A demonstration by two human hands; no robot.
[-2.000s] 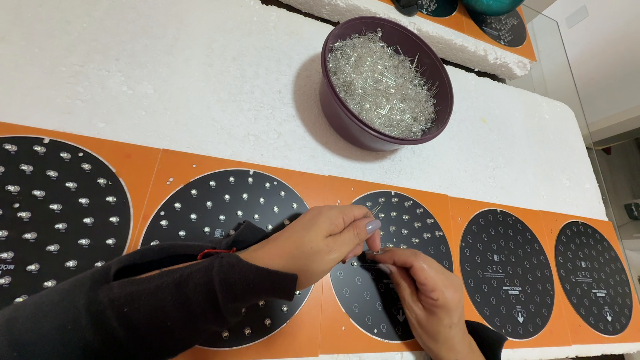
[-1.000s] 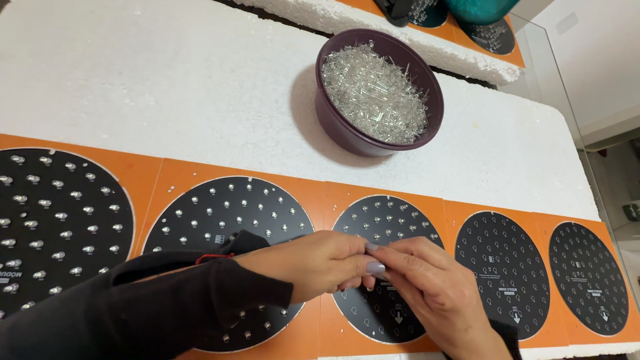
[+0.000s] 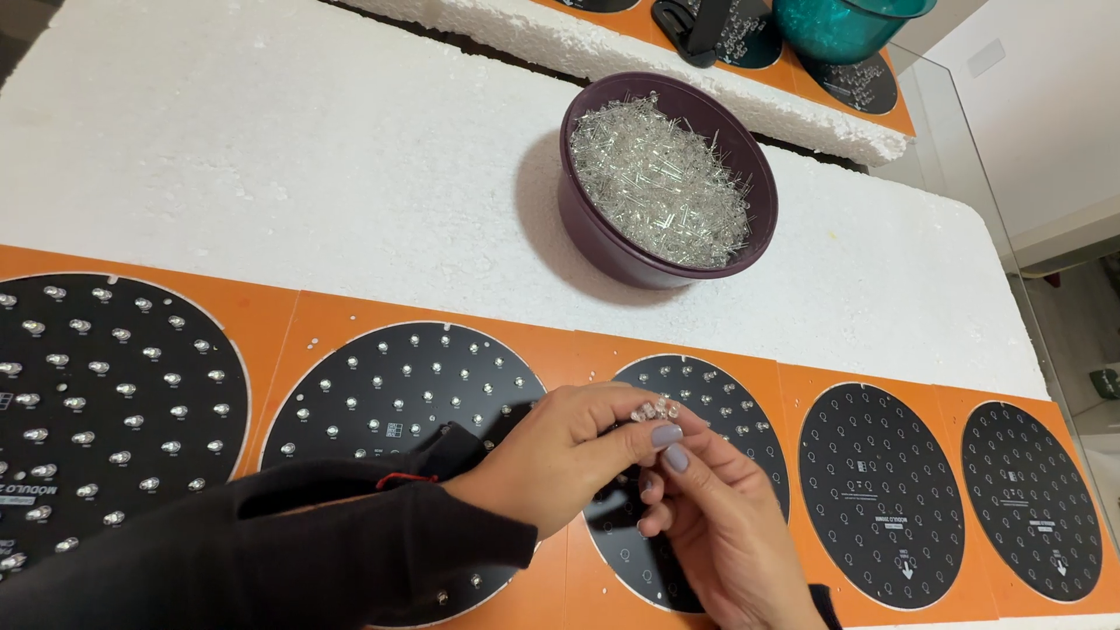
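Observation:
My left hand (image 3: 573, 446) pinches a small bunch of clear LEDs (image 3: 654, 409) between thumb and fingers, their domes showing at the top. Fingertips of my right hand (image 3: 726, 516) meet the left thumb just below the bunch; whether they grip an LED is hidden. Both hands are over the middle round black circuit board (image 3: 752, 437), which has LEDs in its upper part and bare printed positions lower down. Beyond the hands, a dark purple bowl (image 3: 595, 236) full of loose clear LEDs stands on a white foam slab (image 3: 350, 175).
Left of the hands lie two round boards (image 3: 420, 385) (image 3: 114, 376) dotted with LEDs. Two boards without LEDs (image 3: 882, 455) (image 3: 1032, 499) lie to the right, all in orange panels. Behind, a second foam slab (image 3: 840, 131) carries more boards, a black object (image 3: 696, 31) and a teal bowl (image 3: 853, 26).
My hands have come up from the middle board's surface and now meet above it. The bunch of LEDs in my left hand now shows plainly.

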